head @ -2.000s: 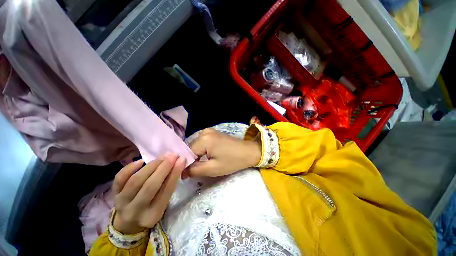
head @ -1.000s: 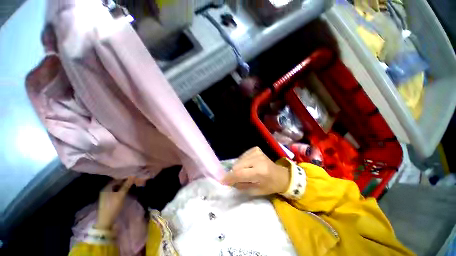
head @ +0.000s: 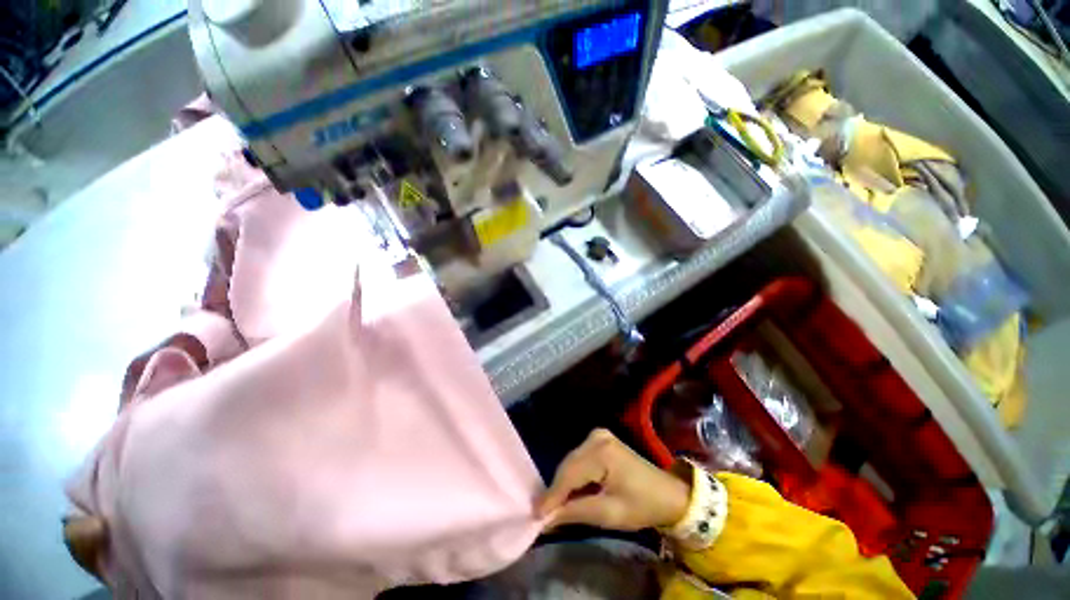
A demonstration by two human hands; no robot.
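Note:
A pink fabric piece [head: 340,457] lies spread from the overlock machine's needle area down over the table's front edge. The white overlock machine [head: 352,106] stands at the top with a blue-lit display. My right hand [head: 610,486] pinches the fabric's lower right corner between thumb and fingers. My left hand [head: 88,545] is at the lower left, mostly hidden by the fabric's left edge; only a small part of it shows there. The fabric hides much of the cloth plate.
A metal tray [head: 704,199] and yellow-green-handled scissors [head: 754,137] are right of the machine. A cord [head: 604,293] hangs over the table edge. A red crate [head: 821,340] is below at right. A grey-white bin [head: 862,311] with yellow and blue cloth stands far right.
The view has lifted to show the machine. The pink fabric, narrow and folded before, is now spread wide. My left hand has moved out to the fabric's left edge; my right hand holds its corner.

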